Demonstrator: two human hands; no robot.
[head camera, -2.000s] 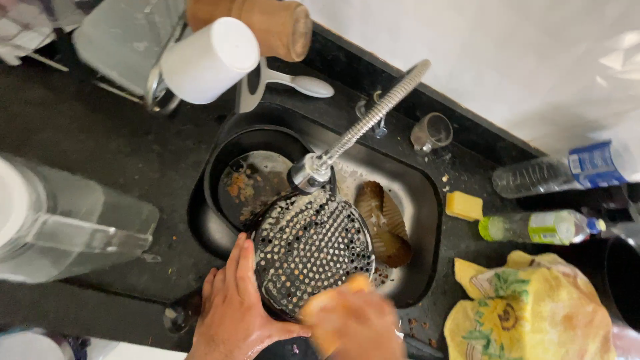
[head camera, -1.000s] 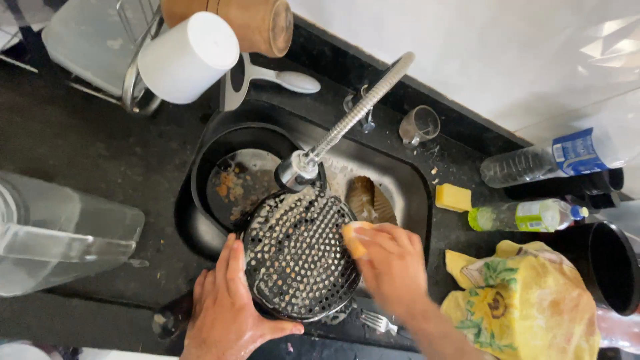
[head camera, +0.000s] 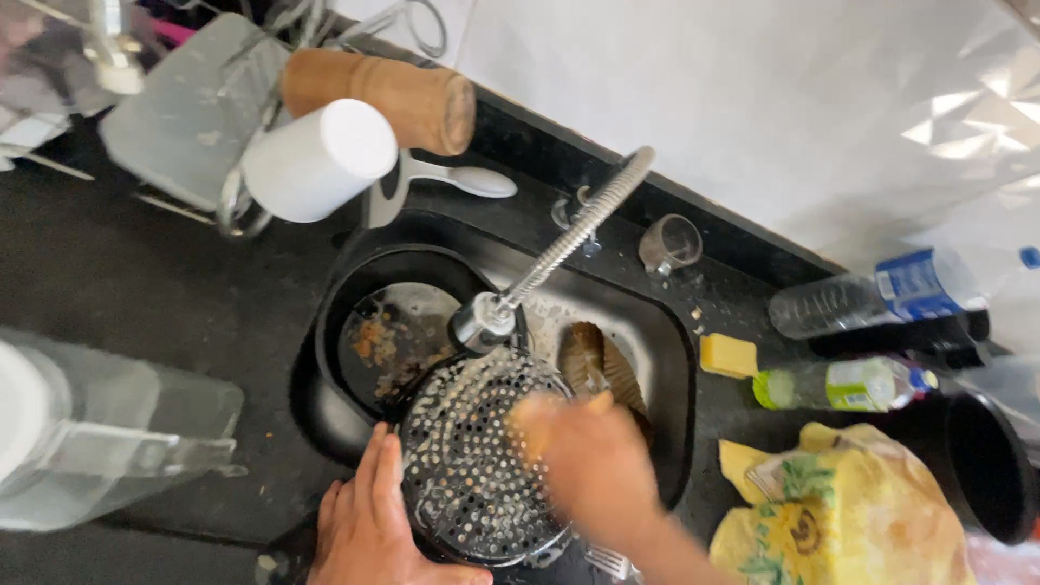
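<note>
A round perforated metal plate (head camera: 479, 479), wet with suds, tilts over the near edge of the sink (head camera: 678, 390). My left hand (head camera: 378, 520) holds its left rim, thumb along the bottom edge. My right hand (head camera: 597, 463), blurred, presses a yellow-orange sponge (head camera: 532, 422) on its right part. Behind the plate, a black pan (head camera: 366, 325) with food bits and water sits in the sink under the spray head (head camera: 487, 321) of a flexible faucet. A brown ribbed object (head camera: 597, 361) lies in the basin, partly hidden by my right hand. A fork (head camera: 609, 561) shows below that hand.
On the counter's right are a yellow sponge (head camera: 729, 356), a green-tinted bottle (head camera: 845, 386), a clear plastic bottle (head camera: 837, 305) and a yellow patterned cloth (head camera: 853, 520). A glass cup (head camera: 670, 244) stands behind the sink. A white cup (head camera: 321, 161) and a clear pitcher (head camera: 138, 439) are at left.
My right hand with the sponge has moved from the plate's lower edge to its right rim, then inward onto its holes. The left hand keeps its hold on the rim.
</note>
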